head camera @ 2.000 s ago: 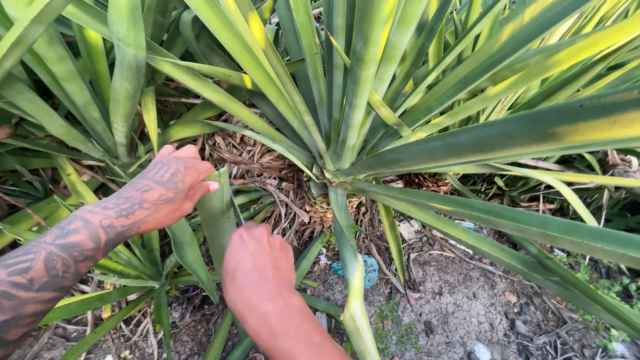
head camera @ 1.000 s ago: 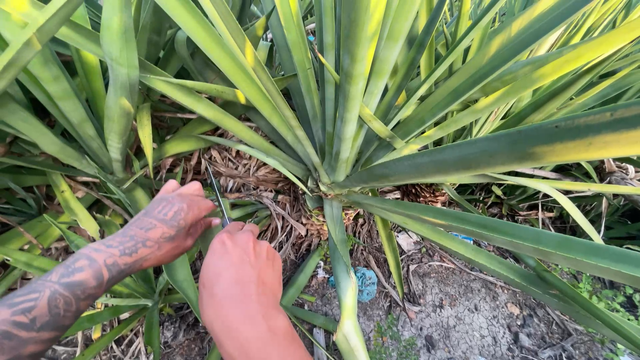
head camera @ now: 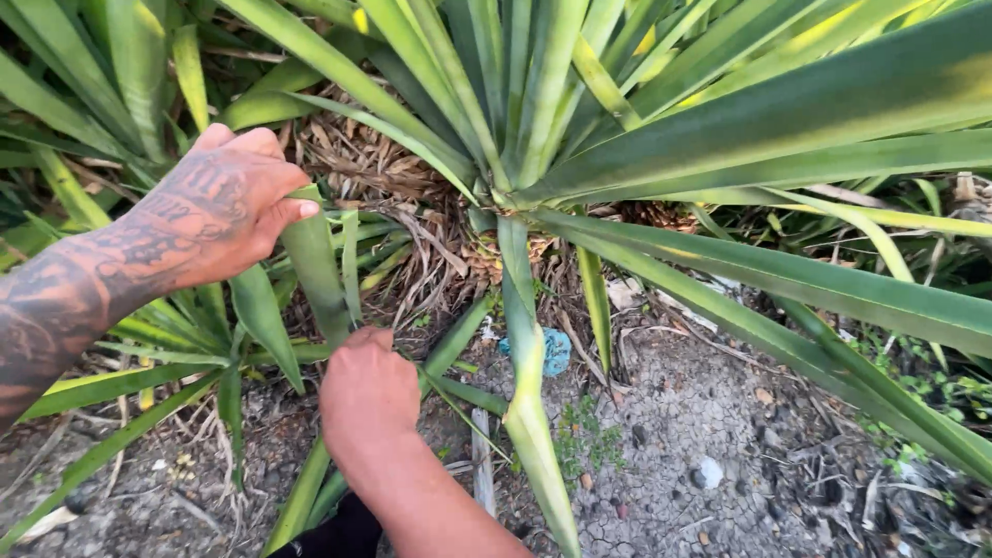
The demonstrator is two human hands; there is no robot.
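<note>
My left hand [head camera: 240, 198] is closed around the top end of a broad green leaf [head camera: 316, 267], its thumb lying on the leaf's edge. Lower down, my right hand [head camera: 370, 380] is a fist beside the same leaf. A thin blade showed from that fist in the earlier frames; now only a small dark bit [head camera: 355, 324] shows at its top, and the handle is hidden by the fingers. To the right stands a large agave-like plant [head camera: 504, 198] with long stiff leaves spreading from its base. One bent leaf [head camera: 527, 372] hangs down in front of it.
Dry brown leaf litter [head camera: 349, 151] lies around the plant's base. Smaller leafy plants [head camera: 232, 349] grow at the left. Cracked grey soil [head camera: 666, 434] with pebbles, a blue crumpled scrap [head camera: 556, 351], a white stone [head camera: 707, 473] and a grey stick [head camera: 482, 465] lie in front. Long leaves [head camera: 814, 283] reach across the right side.
The right hand was just beside the left a second ago; now it is lower along the leaf, and the hands are farther apart. The blade that stuck up from the right fist is mostly out of sight.
</note>
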